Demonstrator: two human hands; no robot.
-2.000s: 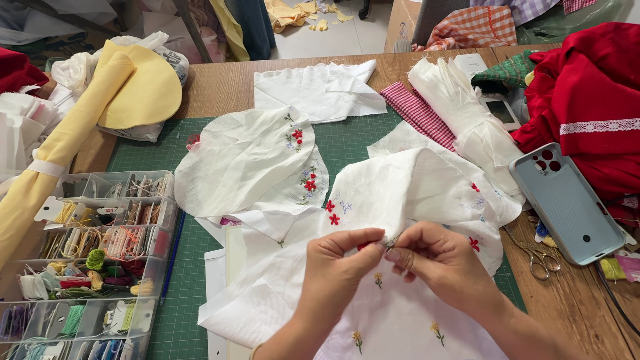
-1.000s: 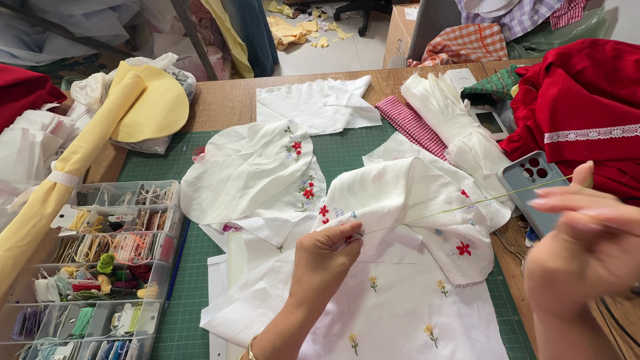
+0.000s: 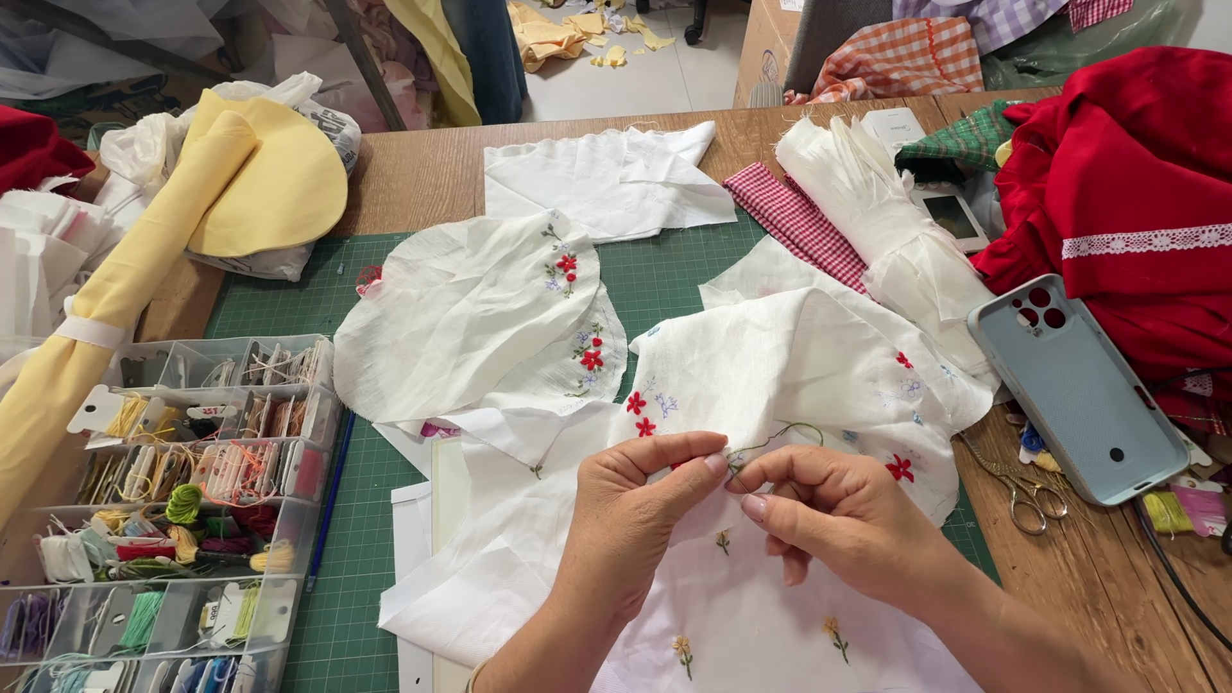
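Note:
My left hand (image 3: 654,500) pinches the edge of a white embroidered cloth (image 3: 731,356) with red flowers, near the middle of the view. Close against it, my right hand (image 3: 818,500) has thumb and forefinger together at the same edge; a needle there cannot be made out. A green thread (image 3: 794,426) loops above the right fingers. Under both hands lies white fabric with small yellow flowers (image 3: 681,650). To the left rests a rounded white piece (image 3: 462,318) with red flowers along its right side, on a green cutting mat (image 3: 664,274).
A clear box of floss (image 3: 322,462) stands at left beside a blue pencil (image 3: 332,500). Yellow fabric (image 3: 144,279) lies behind it. Small gold scissors (image 3: 1025,496), a blue-grey phone (image 3: 1083,395) and red fabric (image 3: 1116,192) are at right, with white bundled cloth (image 3: 866,202) nearby.
My right hand, drawn out to the right with the thread stretched taut a second ago, is back beside my left hand. The thread now hangs in a slack loop.

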